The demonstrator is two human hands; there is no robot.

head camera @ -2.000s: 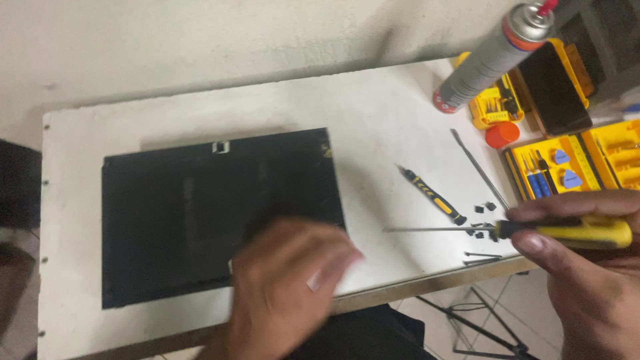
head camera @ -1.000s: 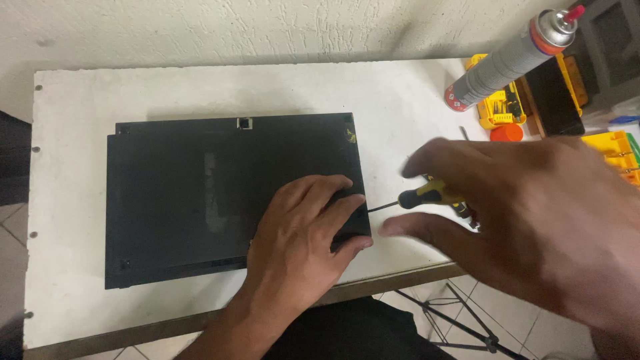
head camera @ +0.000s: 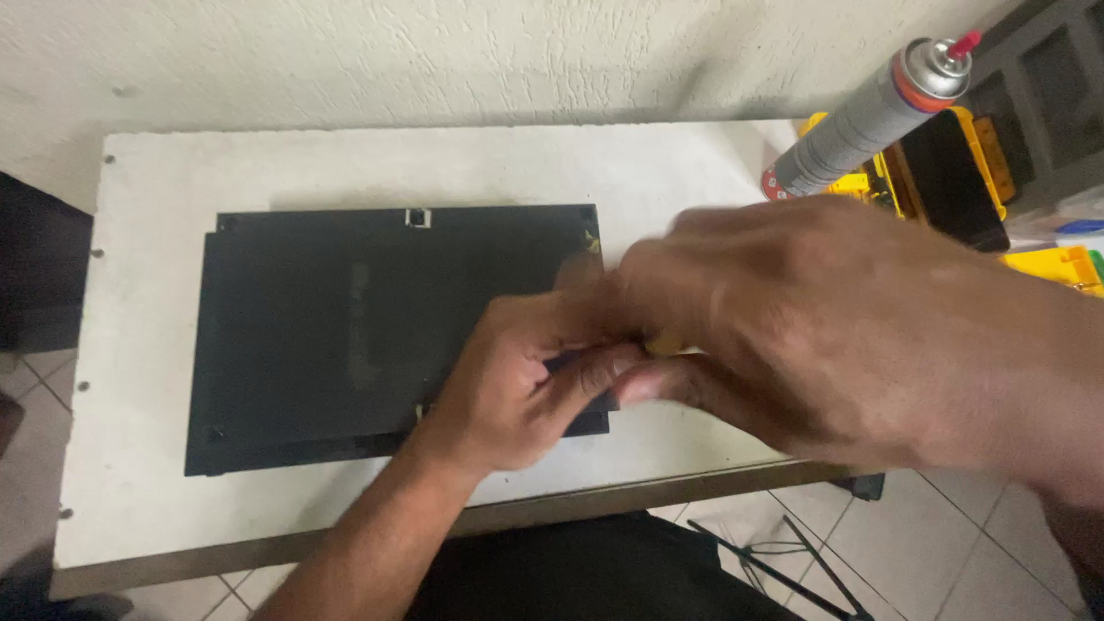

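A flat black device casing (head camera: pixel 328 336) lies on the white tabletop, with a small pale-framed slot on its far edge and a scuffed far right corner. My left hand (head camera: pixel 526 379) is at the casing's right side, its fingers and thumb closed in at the right hand's fingertips; what they pinch is hidden. My right hand (head camera: pixel 776 328) is shut around a screwdriver (head camera: pixel 666 346), of which only a bit of yellow handle shows between the fingers. The screwdriver's tip is hidden behind the hands, so its contact with the casing cannot be seen.
A grey spray can (head camera: pixel 854 129) with a red nozzle stands at the far right. Behind and beside it are an open yellow tool case (head camera: pixel 979 164) and another yellow case (head camera: pixel 1052 266). A textured wall borders the far edge of the white table (head camera: pixel 147 345). Black tripod legs (head camera: pixel 776 569) stand below.
My left hand has gone from lying flat on the casing to closing its fingers near its right edge. My right hand has moved left, against the left hand, with the screwdriver.
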